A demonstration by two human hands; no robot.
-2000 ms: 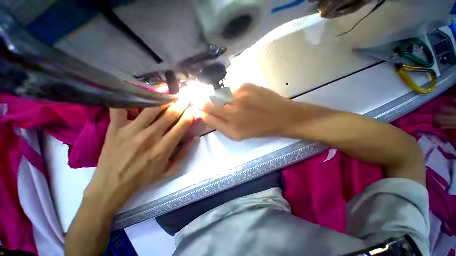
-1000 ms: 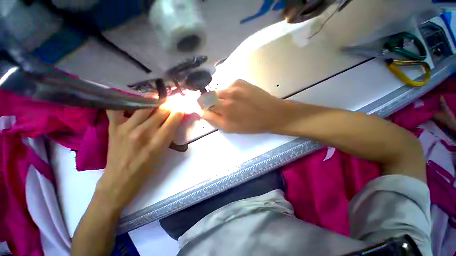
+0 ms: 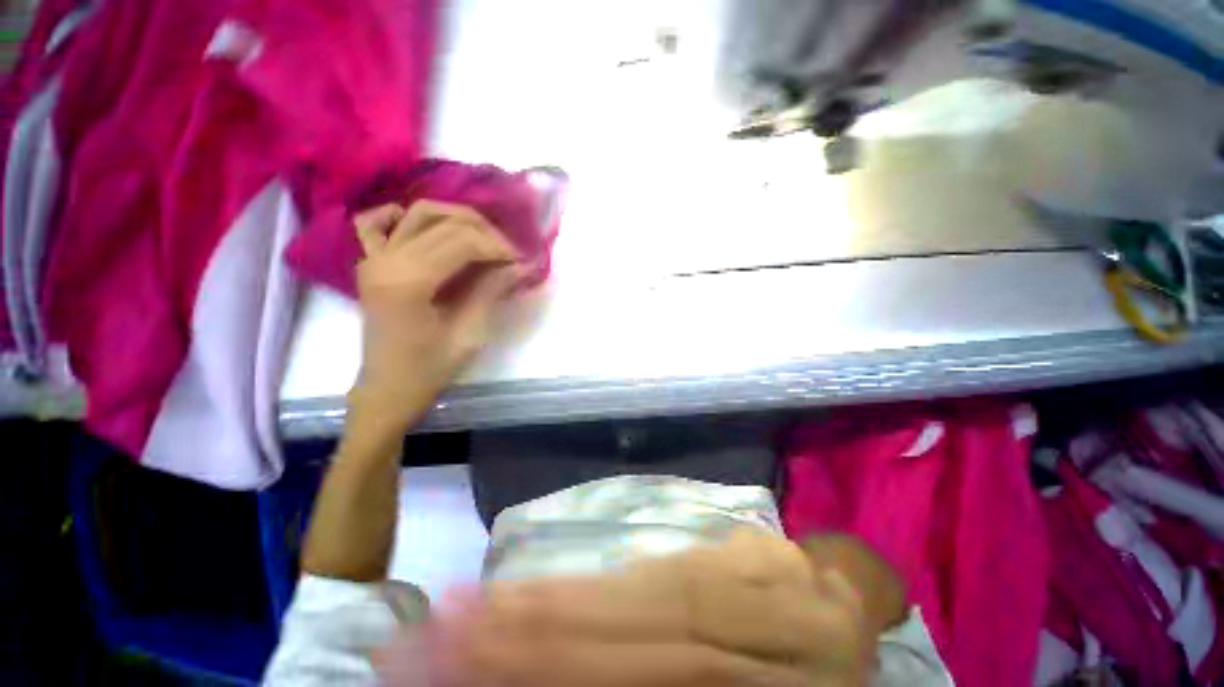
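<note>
My left hand (image 3: 427, 289) is closed on the bunched end of a bright pink sleeve (image 3: 463, 195), left of the sewing machine. The sleeve joins a pink garment with pale panels (image 3: 148, 228) at the left, partly hanging over the table edge. My right hand (image 3: 564, 624) is a blur low in front of my body. Its fingers and anything in them cannot be made out. The machine's presser foot area (image 3: 835, 128) has no cloth under it.
Green and yellow-handled snips (image 3: 1148, 302) lie at the right of the white table. A grey strip (image 3: 752, 385) edges the table. Pink garments (image 3: 926, 523) hang below at the right. A blue crate (image 3: 175, 591) is under the table at the left.
The view has shifted left. My left hand has left the needle area and now grips the pink sleeve end. My right hand has moved from the needle down to my body. The lamp glare is gone.
</note>
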